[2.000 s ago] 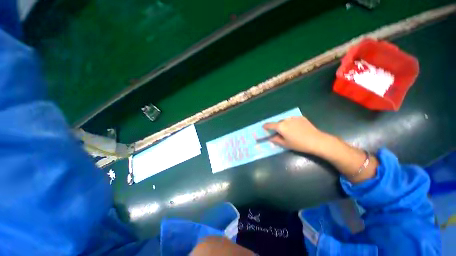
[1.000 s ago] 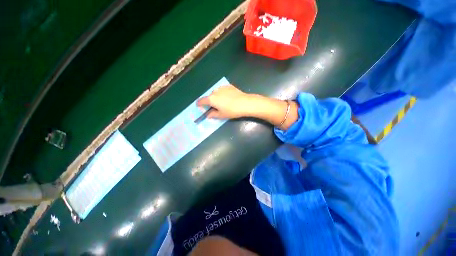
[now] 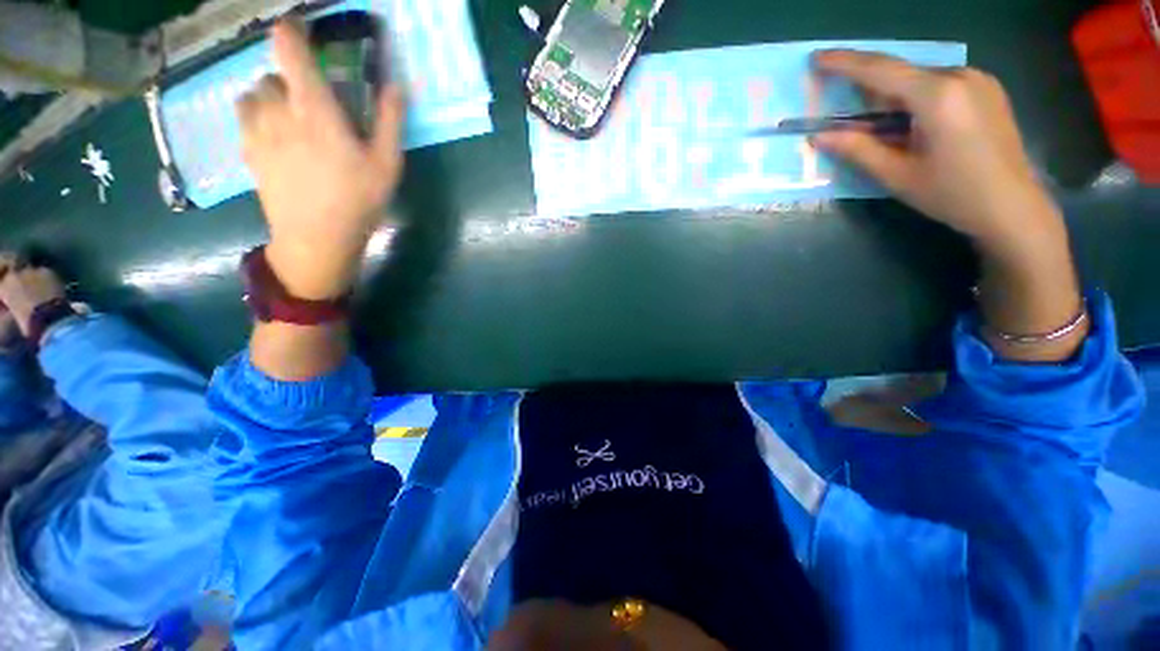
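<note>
My left hand point(image 3: 312, 172), with a dark red watch band, is at the upper left, slightly blurred. Its index finger and thumb are at the two sides of a dark phone unit point(image 3: 346, 61) over the spare sticker sheets point(image 3: 210, 134). My right hand point(image 3: 948, 140), with a thin bracelet, holds dark tweezers point(image 3: 846, 123) pointing left above the sticker sheet in use point(image 3: 763, 185). The sheet is light blue with pale and pinkish shapes. A second opened phone unit point(image 3: 592, 57), with green board and silver area, lies tilted over the sheet's left end.
A red bin point(image 3: 1126, 83) is cut off at the upper right. White bits point(image 3: 96, 165) lie on the dark green bench point(image 3: 611, 293) at the left, near a pale pipe-like part point(image 3: 76, 57). Another person's hand and blue sleeve point(image 3: 115, 382) are at the lower left.
My left hand has come into view with a phone unit between its fingers. A second phone unit now lies at the sheet. The view has turned; my right hand still holds the tweezers.
</note>
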